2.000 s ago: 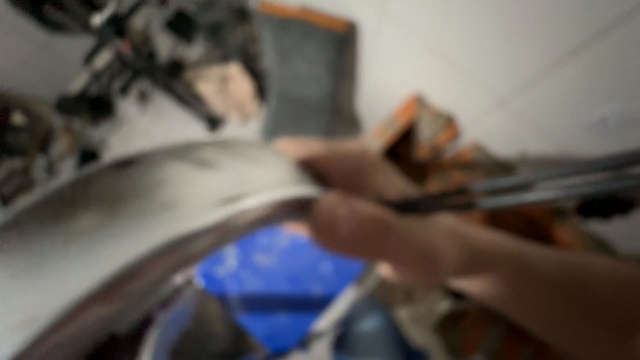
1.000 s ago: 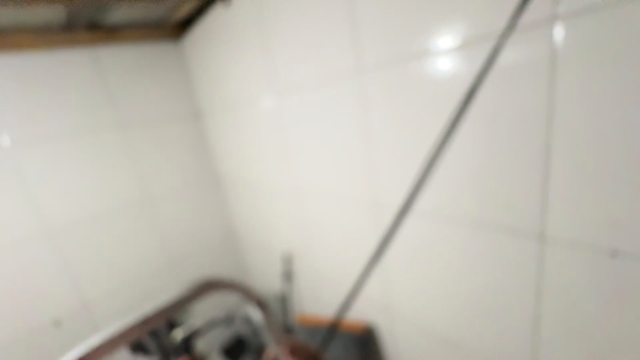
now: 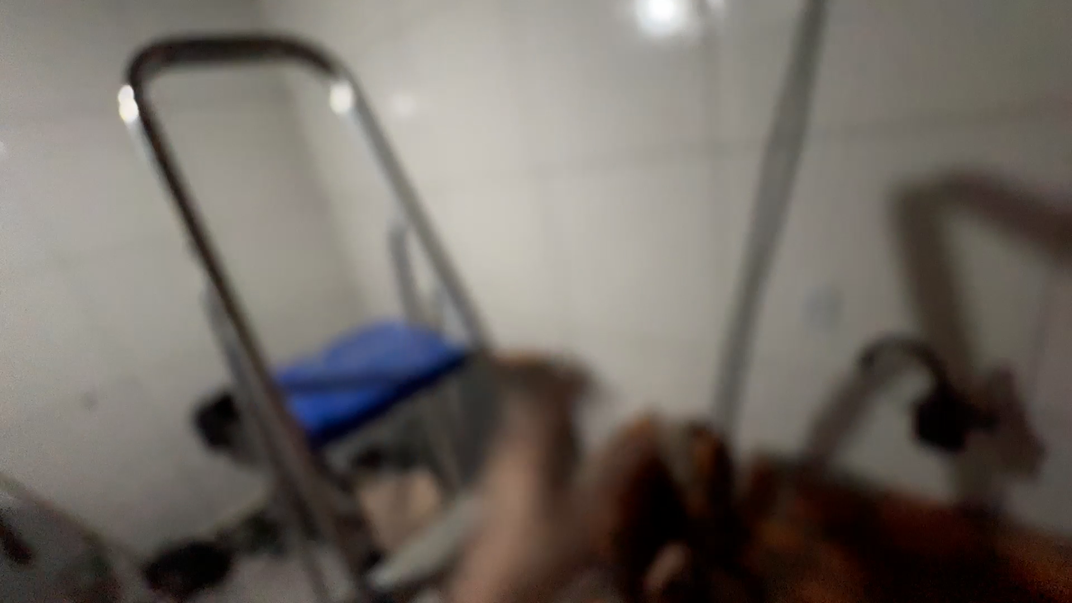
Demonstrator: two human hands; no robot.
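Strong blur covers the whole head view. A bare hand [image 3: 532, 477] reaches up at the bottom centre, beside the right side of a tubular metal frame [image 3: 213, 251]; whether it touches the frame cannot be told, nor whether it is my left or my right. A small skin-toned shape [image 3: 668, 569], perhaps a fingertip, shows low among orange-brown things. The frame has a rounded top bar and holds a blue panel [image 3: 373, 373], perhaps a seat or step. To the right of the hand a long thin rod [image 3: 766, 226] rises steeply; its lower end is hidden.
Rusty orange-brown objects [image 3: 871, 536] fill the lower right. Behind them are a blurred bent bar [image 3: 930, 276] and a dark curved item [image 3: 942, 414]. Dark clutter [image 3: 193, 561] lies at the lower left. A pale tiled wall [image 3: 586, 226] stands behind.
The view has swung strongly. Two seconds ago a hand reaching from the right was at a pale curved rim beside thin rods; now the upright metal frame with the blue panel shows.
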